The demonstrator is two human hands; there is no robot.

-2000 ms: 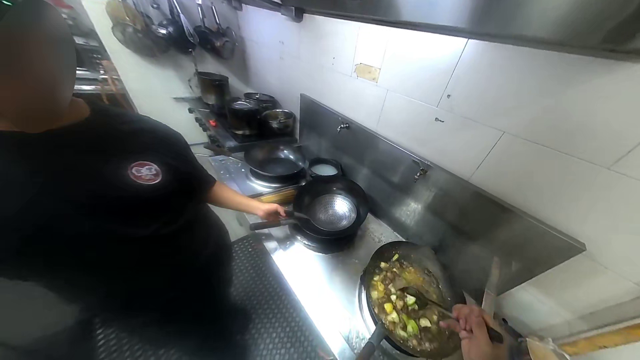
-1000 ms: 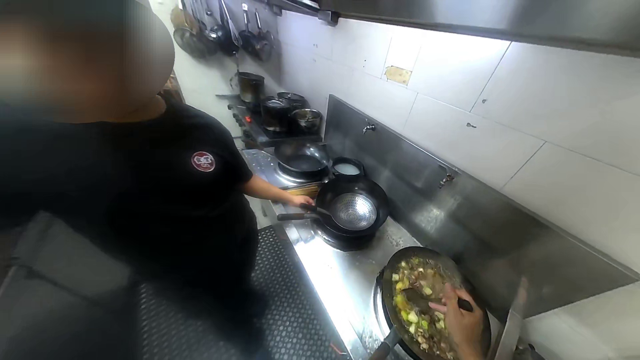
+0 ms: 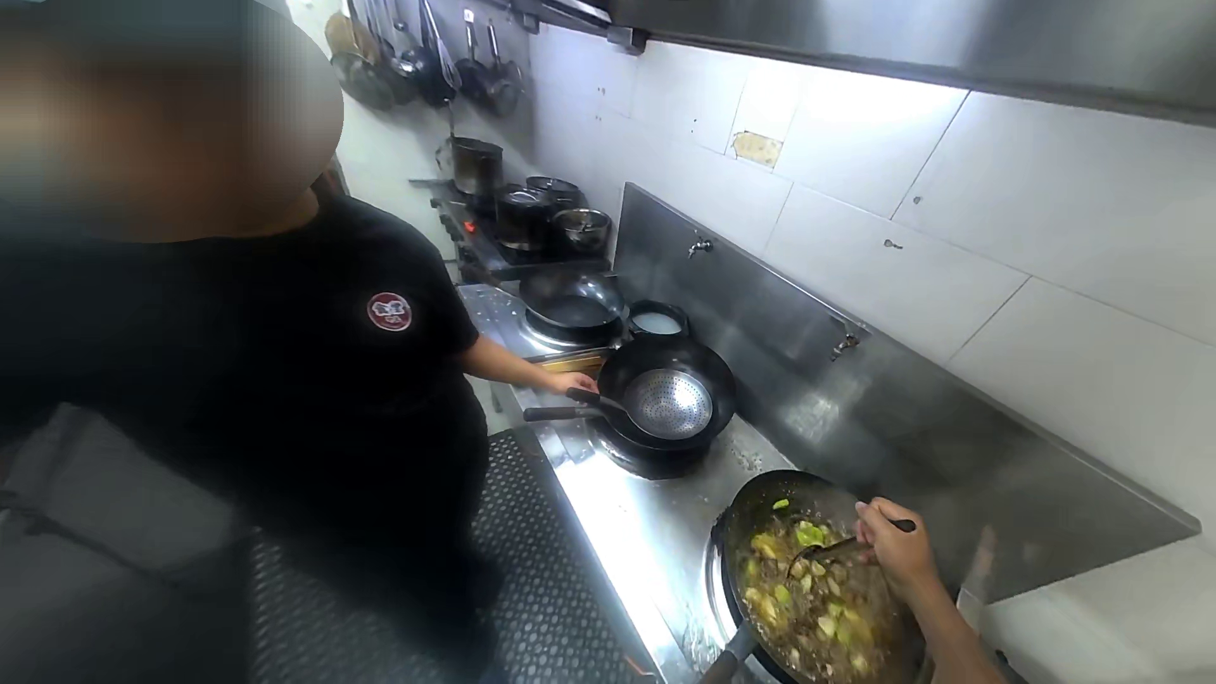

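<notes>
At the lower right, my right hand (image 3: 893, 541) is closed on the dark handle of a ladle (image 3: 836, 549). The ladle's bowl dips into a wok (image 3: 793, 480) of chopped green and yellow vegetables and brownish pieces (image 3: 822, 598) in bubbling liquid. The wok's handle (image 3: 727, 660) points to the lower left. My left hand is out of view. Farther up the range, a co-worker's hand (image 3: 575, 382) holds the handle of a round perforated skimmer (image 3: 668, 404), which lies over a second black wok (image 3: 717, 366).
A co-worker in a black shirt (image 3: 389, 399) stands at the left beside the steel range (image 3: 608, 522). Beyond are another wok (image 3: 570, 299), a pot of pale liquid (image 3: 657, 321) and several stockpots (image 3: 522, 214). Taps (image 3: 844, 344) project from the steel backsplash (image 3: 798, 380).
My right hand, with the ladle, has moved up toward the wok's far side. The co-worker still holds the skimmer over the second wok. The view has swung left.
</notes>
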